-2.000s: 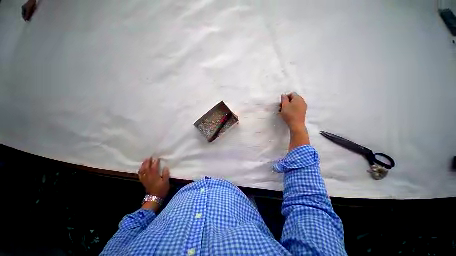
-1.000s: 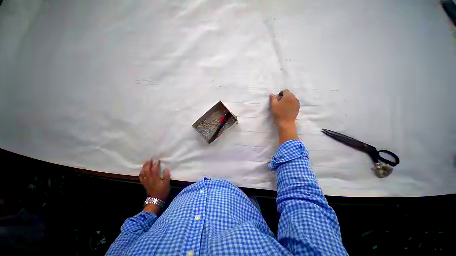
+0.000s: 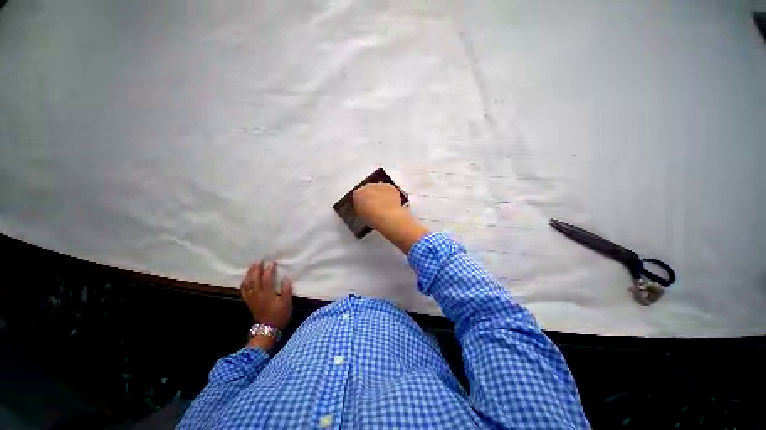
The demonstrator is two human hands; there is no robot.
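Note:
The white sheet [image 3: 210,126] covers the table, softly wrinkled, with faint thin lines right of centre. The small open pin box [image 3: 351,220] sits on it in front of me, turned at an angle. My right hand [image 3: 378,204] is over the box with its fingers reaching into it. The fingertips are hidden, so I cannot tell whether they hold anything. My left hand [image 3: 266,294] rests with fingers apart on the near edge of the sheet, holding nothing.
Tailor's shears [image 3: 609,249] lie on the sheet to the right, with a pale scrap at the handle. A dark block [image 3: 760,23] is cut off at the upper right rim. The table's wooden edge [image 3: 181,284] curves along the near side above a dark floor.
My right hand has moved left from the sheet to the pin box and now covers the red and dark stick in it. My left hand stays at the near edge.

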